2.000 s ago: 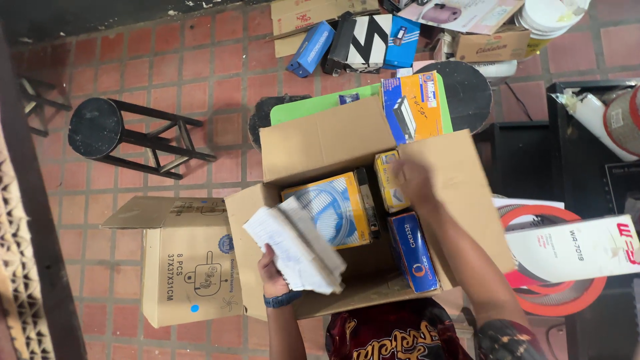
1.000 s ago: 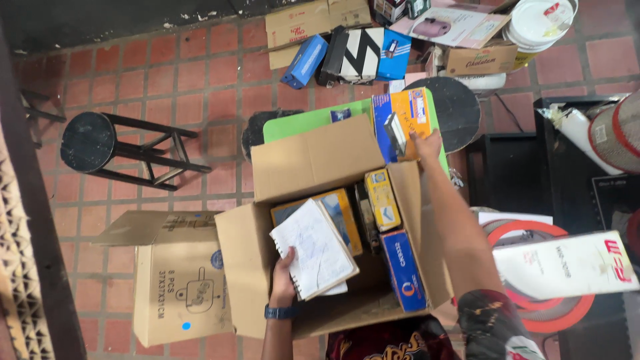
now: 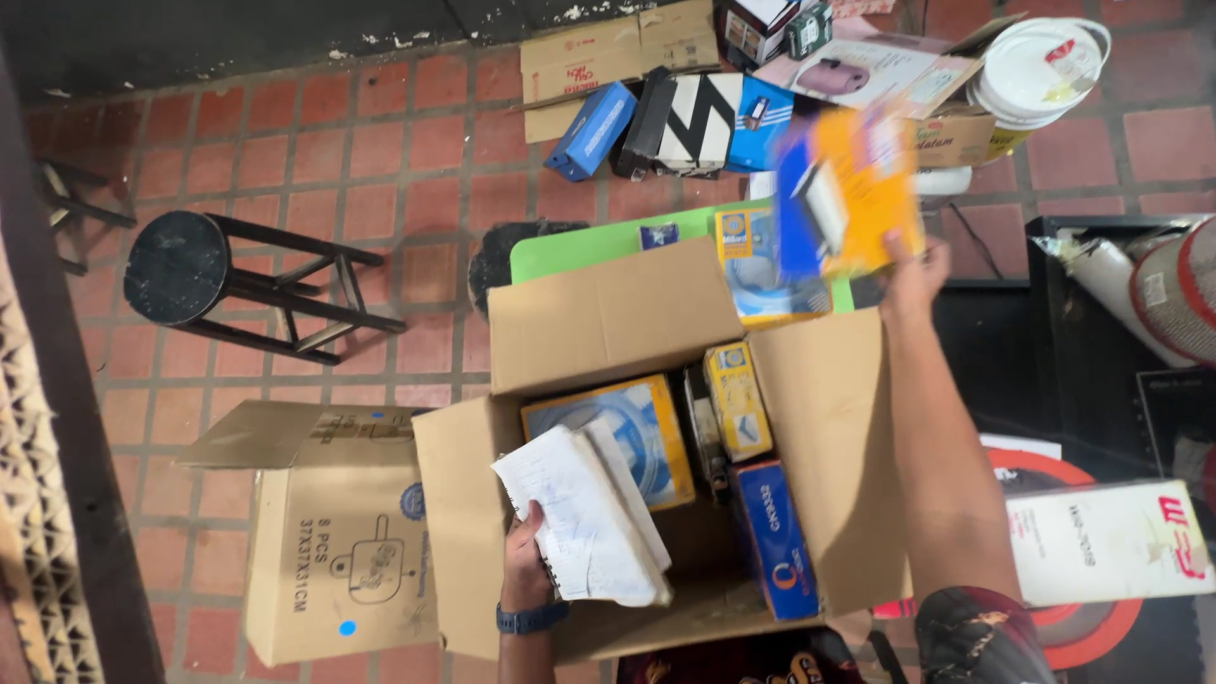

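My left hand (image 3: pixel 527 560) grips a spiral notebook (image 3: pixel 584 513) with handwritten pages above the left part of an open cardboard box (image 3: pixel 613 309). My right hand (image 3: pixel 917 271) holds an orange and blue product box (image 3: pixel 845 195), blurred, beyond the carton's far right corner. Inside the carton lie a yellow and blue box (image 3: pixel 632 418), a narrow yellow box (image 3: pixel 738 404), a dark narrow box (image 3: pixel 703 427) and a long blue box (image 3: pixel 774 537). Another yellow and blue box (image 3: pixel 760 266) rests on a green board (image 3: pixel 570 247), partly hidden by the held box.
A second carton (image 3: pixel 351 551) stands at the left, near a black wooden stool (image 3: pixel 178 266). Beyond the green board are a blue box (image 3: pixel 591 128), a striped shoebox (image 3: pixel 698 123) and a white bucket (image 3: pixel 1035 71). A white box (image 3: pixel 1107 541) lies on red rings at the right.
My right hand has moved from the narrow yellow box in the carton to the orange and blue box, now raised off the green board, uncovering another box. My left hand still holds the notebook.
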